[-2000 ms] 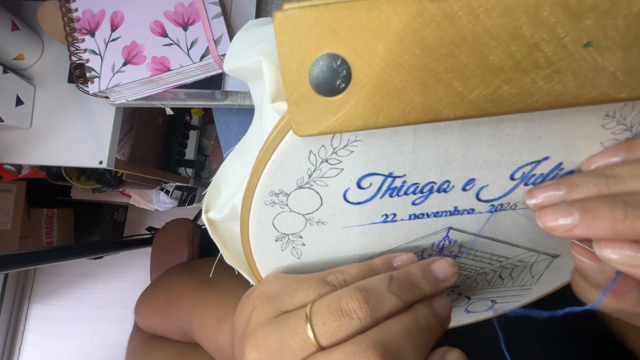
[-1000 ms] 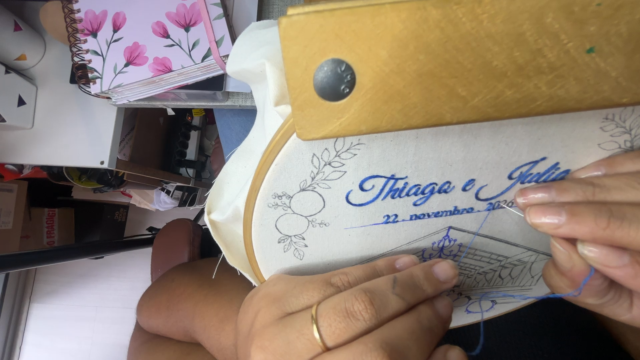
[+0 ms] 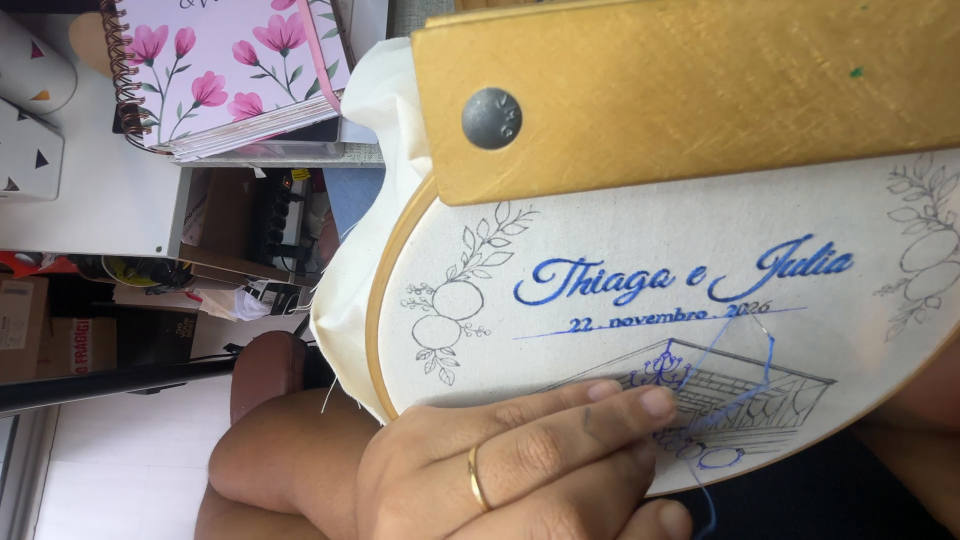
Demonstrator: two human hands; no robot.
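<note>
My left hand (image 3: 525, 465), a gold ring on one finger, grips the lower edge of a wooden embroidery hoop (image 3: 375, 322), its fingertips resting on the white fabric (image 3: 480, 360). The fabric bears blue stitched lettering (image 3: 690, 274), a dark date line, a drawn building (image 3: 787, 382) and leafy floral outlines. A needle (image 3: 761, 322) stands in the cloth by the date's right end, with blue thread (image 3: 769, 360) running from it towards my left fingertips. Another strand slants down from the date. My right hand is not recognisable; a blurred patch of skin shows past the hoop's right edge.
A gold-coloured slab with a metal stud (image 3: 491, 118) overlaps the hoop's top. Beyond it, a spiral notebook with pink flowers (image 3: 210, 82) lies on a white desk (image 3: 97, 202). Cardboard boxes (image 3: 30, 315) and a power strip (image 3: 281, 210) are lower left; bare legs (image 3: 300, 457) are beneath.
My right hand has left the top of the cloth, where it held the needle and thread at the date. The needle now stands in the fabric without fingers on it. My left hand stays in place.
</note>
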